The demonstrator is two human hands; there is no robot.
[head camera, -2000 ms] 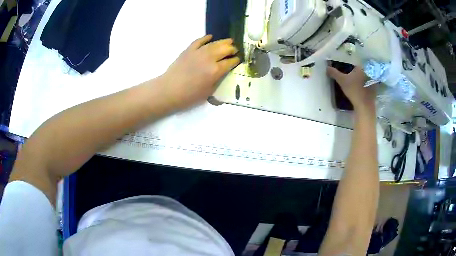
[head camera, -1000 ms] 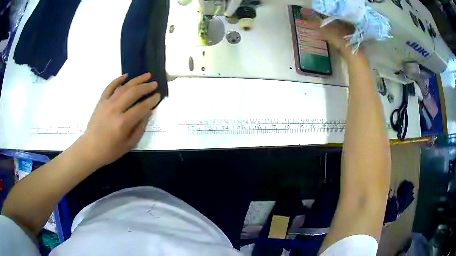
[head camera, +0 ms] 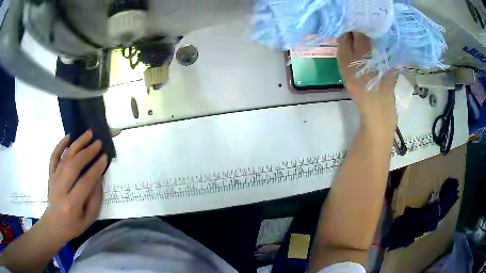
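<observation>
A dark fabric panel (head camera: 85, 114) lies on the white table at the left, its upper part under the sewing machine head. My left hand (head camera: 77, 178) rests on its lower end, fingers spread over the cloth. A mobile phone (head camera: 317, 72) with a lit green and pink screen lies on the machine bed. My right hand (head camera: 356, 56) is at the phone's right side, partly hidden by light-blue fringed cloth (head camera: 325, 18); whether it grips anything cannot be seen.
The blurred machine head (head camera: 128, 24) fills the upper left. Another dark piece (head camera: 7, 109) lies at the far left edge. Black-handled scissors (head camera: 443, 128) and small snips (head camera: 399, 143) lie at the right. A ruler scale (head camera: 229, 181) runs along the front edge. Dark scraps (head camera: 426, 216) are below right.
The view has shifted and come closer. My left hand and the panel have moved away from the needle area towards the front edge. The phone, earlier mostly covered by my right hand, shows a lit screen.
</observation>
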